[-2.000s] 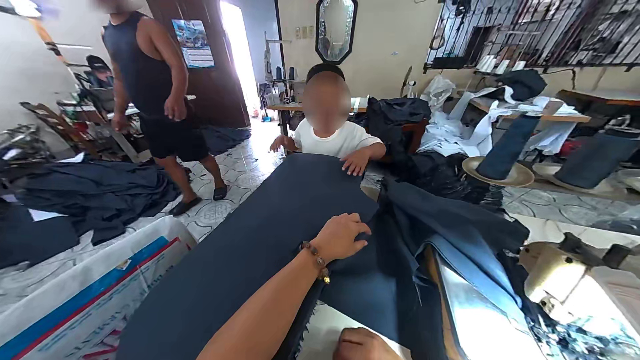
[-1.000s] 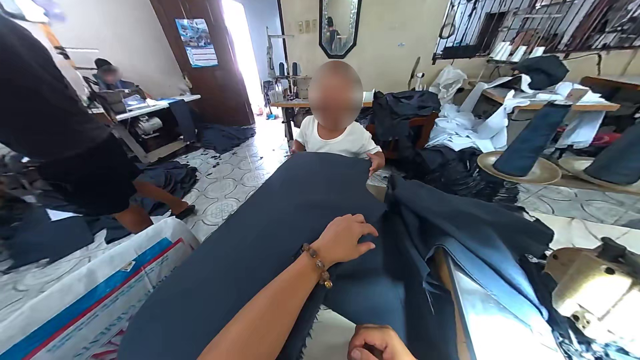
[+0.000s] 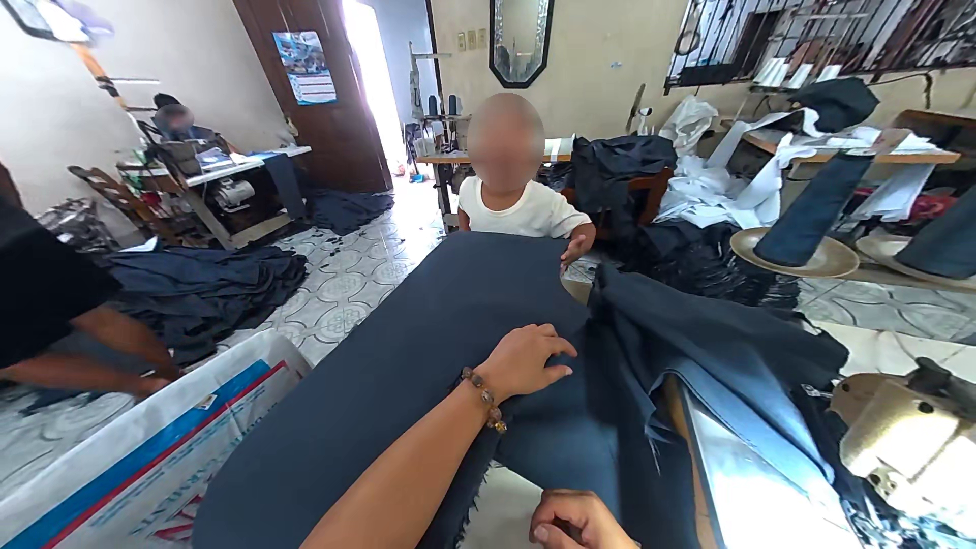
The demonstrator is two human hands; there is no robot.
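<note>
My left hand [image 3: 526, 361], with a beaded bracelet at its wrist, lies palm down on dark navy fabric [image 3: 381, 358], fingers a little apart. The fabric is spread over a long surface reaching from me toward a small person in a white shirt. At the bottom edge my right hand [image 3: 576, 522] has curled fingers beside the fabric; whether it pinches anything is hidden. More navy fabric [image 3: 686, 328] lies bunched to the right, draped over the edge of a sewing table [image 3: 740, 465]. Part of a sewing machine [image 3: 900, 427] stands at the right edge.
The small person [image 3: 518, 210] stands at the fabric's far end, one hand beside it. A white sack [image 3: 175, 450] is at the lower left. Beyond it a person in dark clothes [image 3: 46, 290] bends down near piled cloth [image 3: 221, 290]. Another person sits at a machine table [image 3: 282, 152].
The small person's hands have come off the top of the fabric. The person at the left, upright earlier, now bends low with arms reaching down. My left hand stays on the fabric.
</note>
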